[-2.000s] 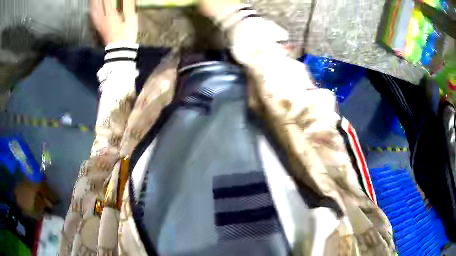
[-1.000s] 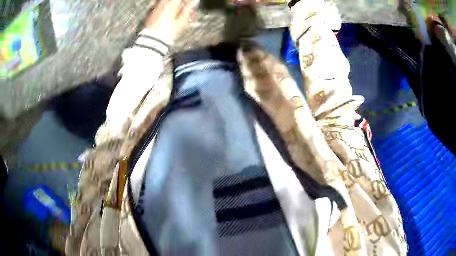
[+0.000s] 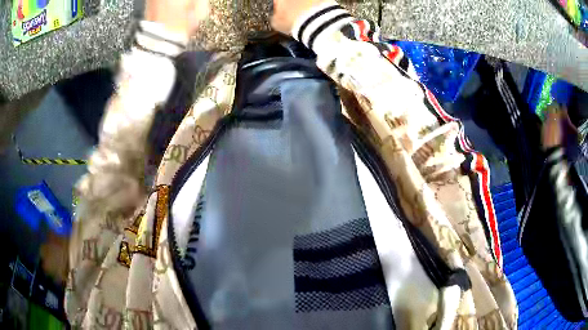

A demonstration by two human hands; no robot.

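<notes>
My left hand point(image 3: 175, 14) is at the top edge over the speckled grey benchtop point(image 3: 103, 45). It is blurred and its fingers are cut off by the frame. My right hand point(image 3: 291, 13) is also at the top edge, right of the left hand, with only the part near the wrist showing. What either hand holds, if anything, is out of view. A printed retail box point(image 3: 46, 19), white and lime green with "Squishy" lettering, lies flat on the bench at the upper left, apart from my left hand.
A blue bin point(image 3: 438, 67) is under the bench edge. Ribbed blue crates point(image 3: 538, 283) are at the lower right. Another person's hand point(image 3: 554, 129) and dark sleeve are at the right. Brightly coloured items point(image 3: 574, 11) show at the top right corner. A blue object point(image 3: 45, 205) is at lower left.
My right arm has swung in from the right towards my left hand. My left hand has moved left and up in the view. The box at upper left now sits higher in the picture.
</notes>
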